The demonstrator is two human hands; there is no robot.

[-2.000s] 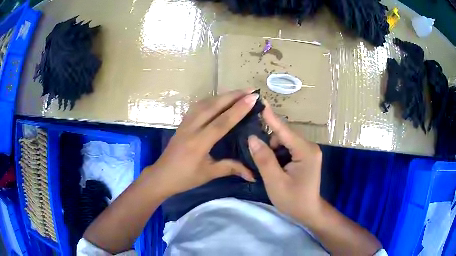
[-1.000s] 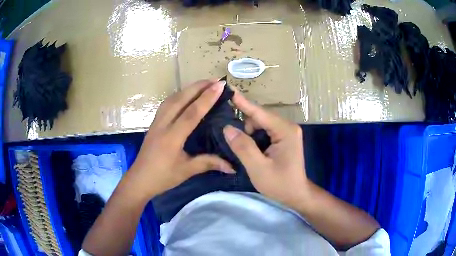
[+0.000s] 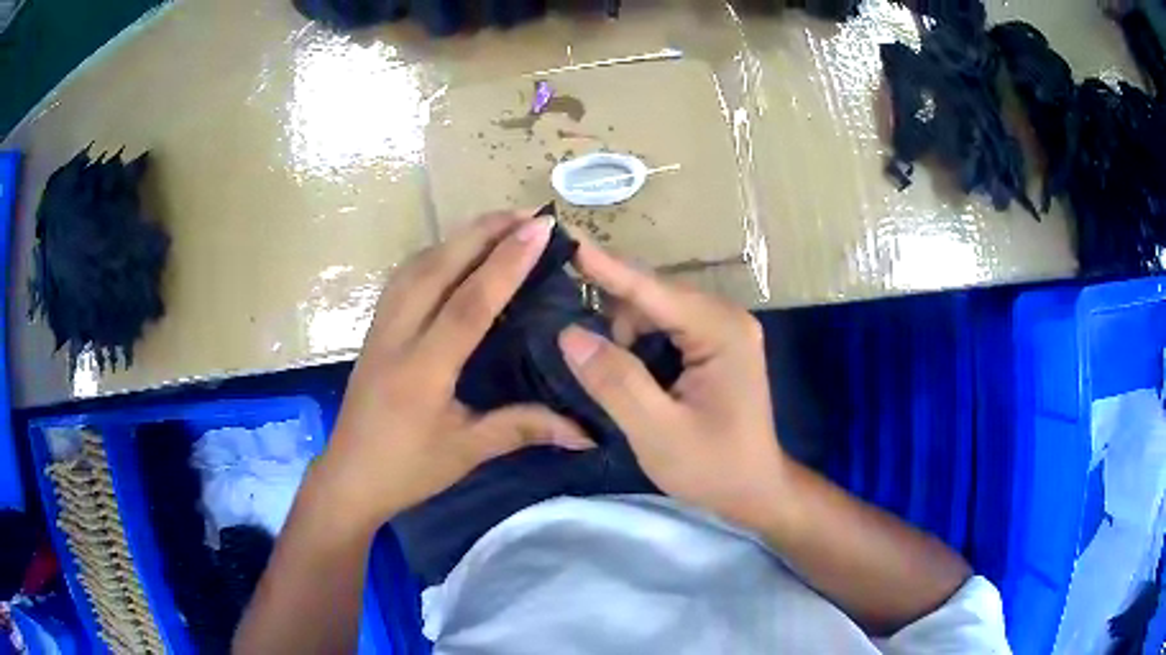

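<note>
A floppy black piece (image 3: 522, 343) is held between both hands above the dark-clothed lap, just in front of the table edge. My left hand (image 3: 441, 346) grips it from the left, with fingertips at its pointed top and the thumb low on it. My right hand (image 3: 671, 371) grips it from the right, with the thumb pressed on its middle. The fingers hide much of the piece. A white oval dish (image 3: 598, 200) with a thin pale stick (image 3: 661, 169) resting in it stands just beyond the hands.
The dish is on a stained cardboard pad (image 3: 697, 230). A spare stick (image 3: 601, 63) and purple scrap (image 3: 542, 97) lie beyond it. Black jagged heaps lie left (image 3: 100, 256), right (image 3: 959, 115) and at the far edge. Blue bins stand left (image 3: 243, 412) and right (image 3: 1051, 384), the left with ribbed tan parts (image 3: 102, 544).
The camera view has shifted, so table things appear further left. Both hands keep hold of the black piece in nearly the same grip.
</note>
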